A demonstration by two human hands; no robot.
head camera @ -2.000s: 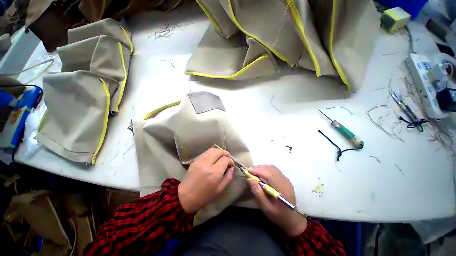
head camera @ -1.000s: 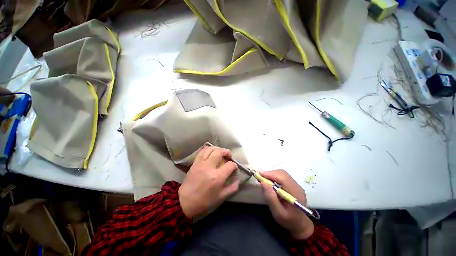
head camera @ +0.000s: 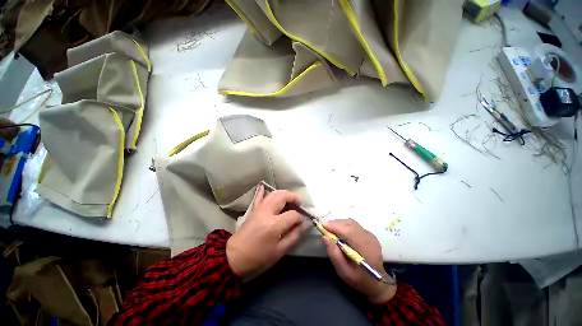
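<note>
A beige bag piece (head camera: 239,169) lies on the table in front of me, with a grey patch (head camera: 245,128) and a strip of yellow binding tape (head camera: 189,142). My left hand (head camera: 267,230) pinches a folded corner of it. My right hand (head camera: 355,255) holds a slim pen-shaped tool (head camera: 348,251) with a pale-yellow handle and a metal rear end. The tool's thin shaft points up and left to the corner at my left fingertips. Its very tip is hard to make out there.
More beige pieces with yellow edges lie at left (head camera: 83,156) and at the back (head camera: 319,44). A green-handled tool (head camera: 424,154) and black cord (head camera: 415,173) lie at right. A power strip (head camera: 527,86) stands far right near loose threads.
The view has shifted, so the table things sit further left and slightly higher. Both hands stay at the same corner, and the tool's rear end has shifted slightly.
</note>
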